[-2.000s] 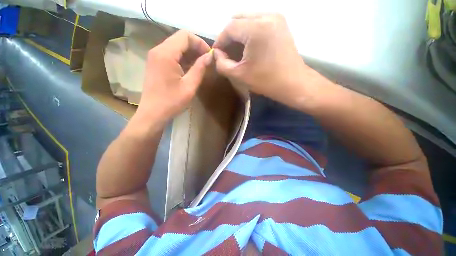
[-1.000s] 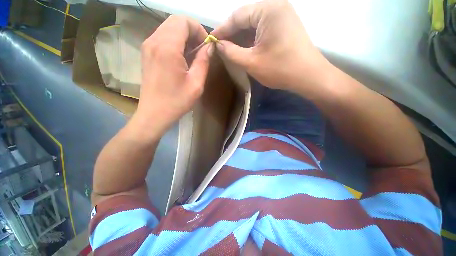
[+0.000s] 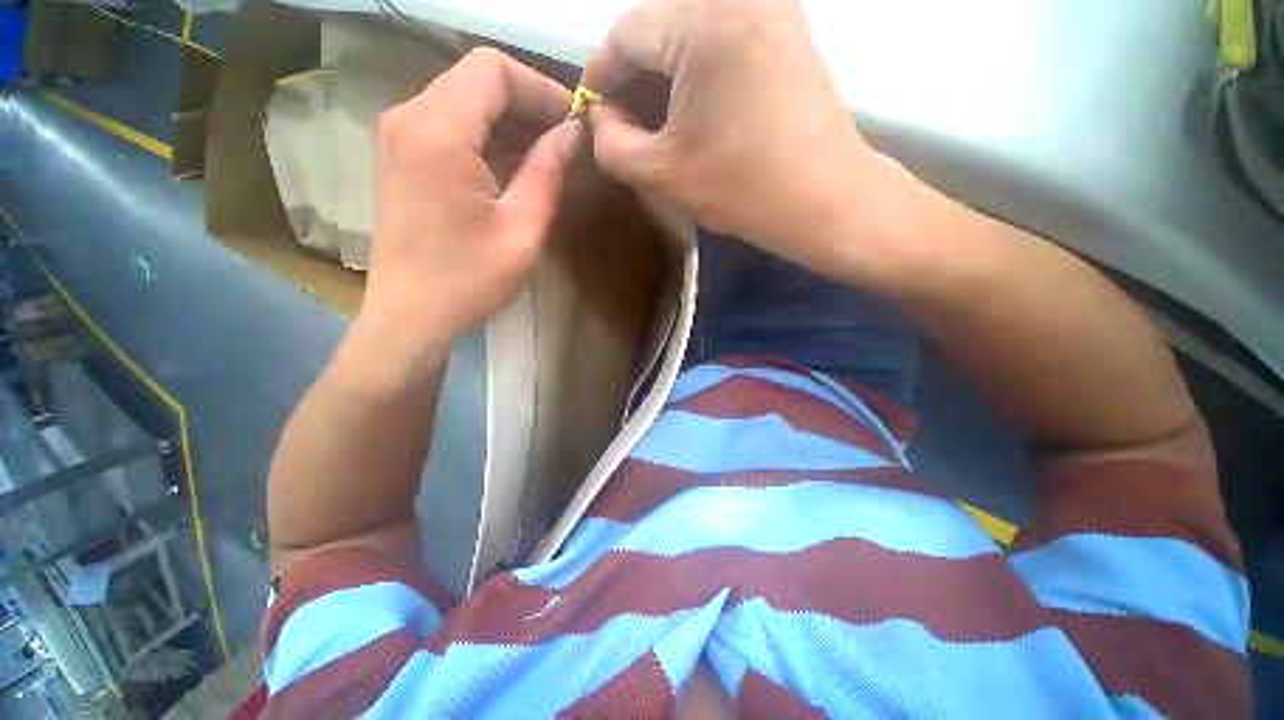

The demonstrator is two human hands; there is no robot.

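A beige-brown pouch (image 3: 584, 303) hangs from my hands towards my lap, its pale-edged mouth gaping open and dark inside. A small bright yellow corner end (image 3: 583, 99) shows between my fingertips at the top. My left hand (image 3: 465, 190) pinches at it from the left with thumb and forefinger. My right hand (image 3: 739, 127) pinches it from the right. The fingertips of both hands almost meet. Whether a loose thread is held there is too small to tell.
A white worktable (image 3: 986, 71) runs along the top, with a thin dark cord at its edge. An open carton (image 3: 240, 169) with beige pieces stands at upper left. Grey pieces with a yellow strap (image 3: 1235, 35) lie at upper right. Metal racks stand at far left.
Over the two seconds the fingertips and yellow end have moved slightly up and left. More yellow showed a second ago, with a fine strand by the left fingers. The pouch has shifted slightly.
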